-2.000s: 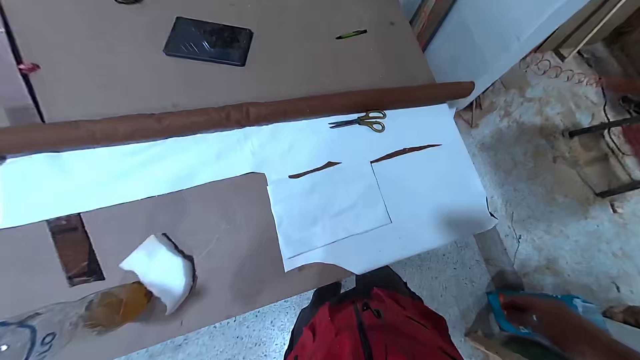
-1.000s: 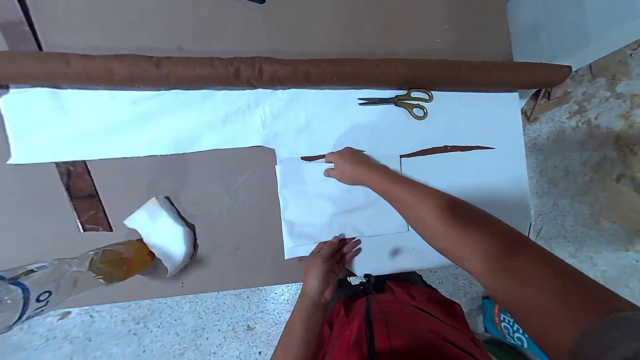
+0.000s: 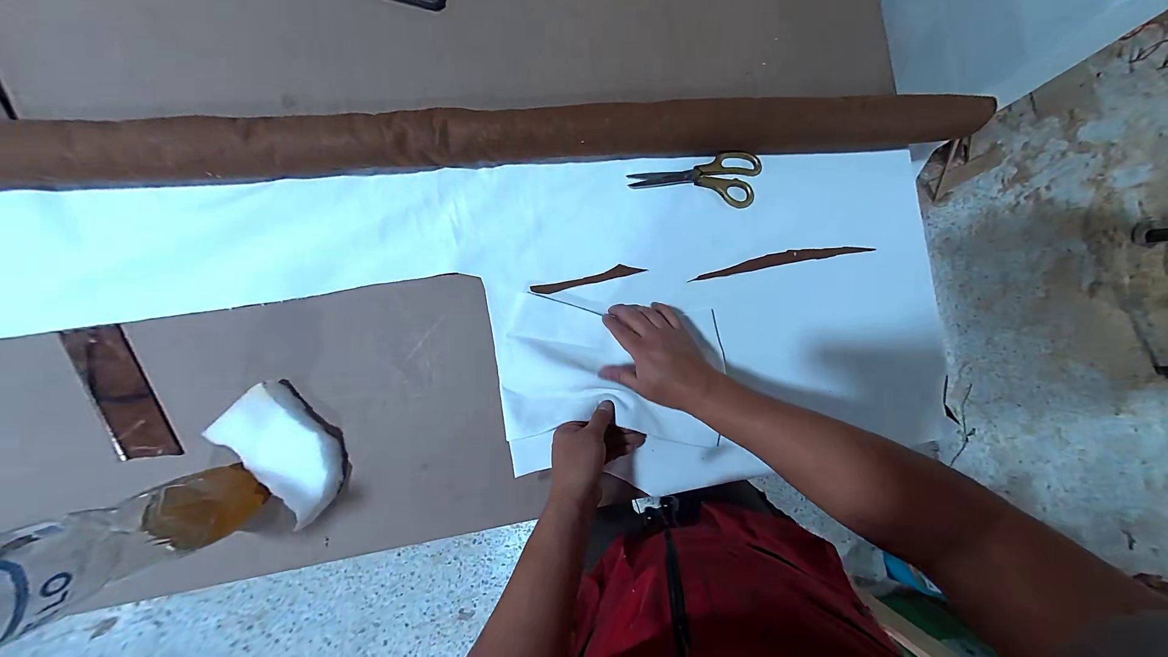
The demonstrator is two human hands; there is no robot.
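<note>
A white rectangular piece of fabric-like sheet (image 3: 557,365) lies on a larger white sheet (image 3: 821,347), its surface wrinkled between my hands. My left hand (image 3: 593,447) grips its lower edge, thumb on top and fingers beneath. Flat on its upper part rests my right hand (image 3: 657,351), fingers slightly spread. Two thin brown strips show above: a short one (image 3: 589,278) near my right fingertips and a longer one (image 3: 785,262) to the right. Scissors with gold-coloured handles (image 3: 730,180) lie above them, beside a long brown fabric roll (image 3: 547,134).
A brown board (image 3: 411,356) covers the worktable. At left are a folded white piece with a dark edge (image 3: 287,447), a clear plastic bottle (image 3: 100,547) with amber contents, and brown tape (image 3: 123,392). The speckled floor (image 3: 365,602) shows below the table edge.
Both hands have come onto the white piece since the oldest frame. Over the last second my left hand has taken its lower edge, and the piece has wrinkled and shifted slightly. The view has moved.
</note>
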